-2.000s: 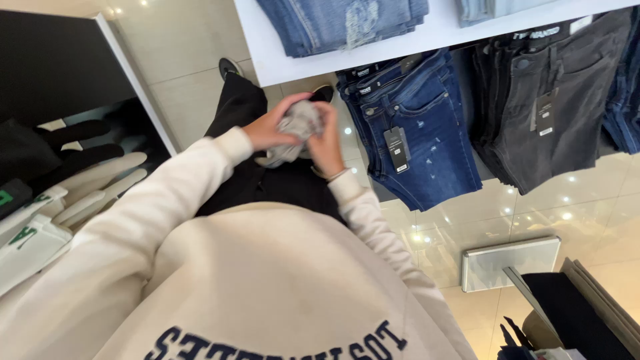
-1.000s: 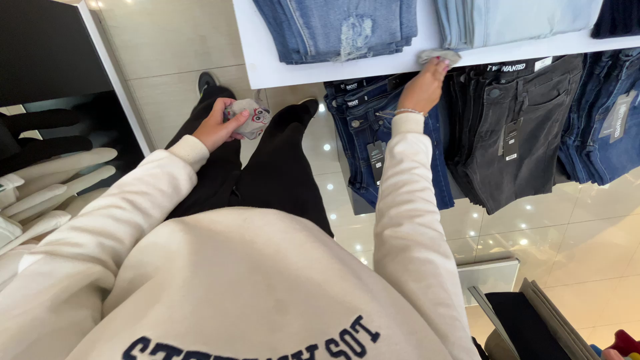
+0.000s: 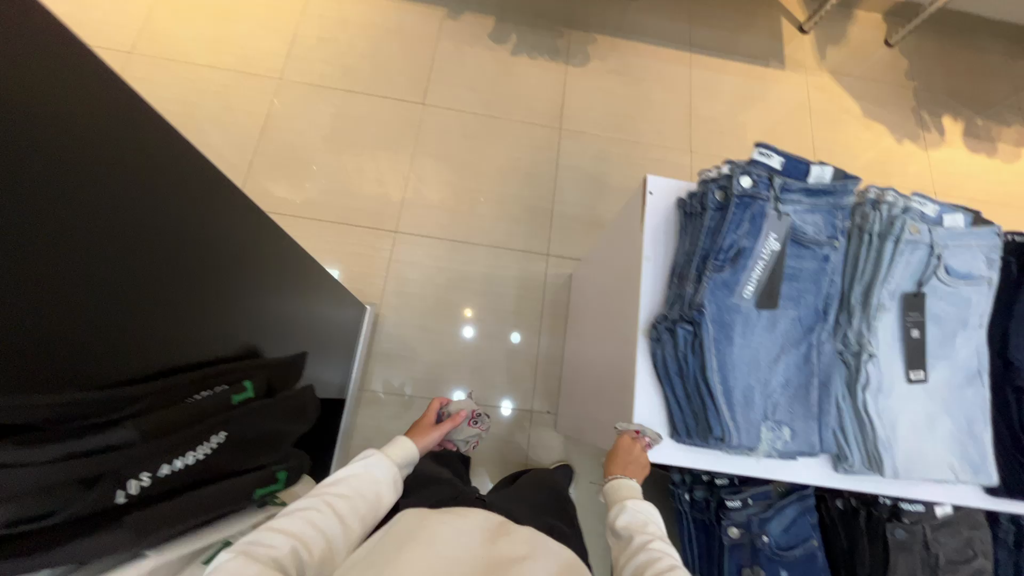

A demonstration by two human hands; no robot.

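Observation:
My left hand point(image 3: 432, 428) grips a bunched grey cloth point(image 3: 466, 426) with a printed cartoon-like pattern, held over the tiled floor in front of my legs. In my right hand point(image 3: 628, 458) is a smaller folded grey cloth point(image 3: 638, 434), close to the near left corner of a white display shelf point(image 3: 650, 412). Whether it touches the shelf I cannot tell. A stack of mid-blue jeans point(image 3: 772, 336) with hanging tags lies on the shelf just beyond that hand, and light-blue jeans point(image 3: 932, 352) lie to its right.
Dark blue jeans point(image 3: 772, 532) and grey-black jeans point(image 3: 936, 540) hang below the shelf's front edge. At left, a black panel point(image 3: 160, 240) with a metal edge stands above folded black garments point(image 3: 168, 472) bearing lettering. Tiled floor point(image 3: 472, 176) runs between the two displays.
Two seconds ago both hands held grey cloth together; they have since parted, each with a piece. The right hand was at the shelf's front edge one second ago. The view has swung far forward and left.

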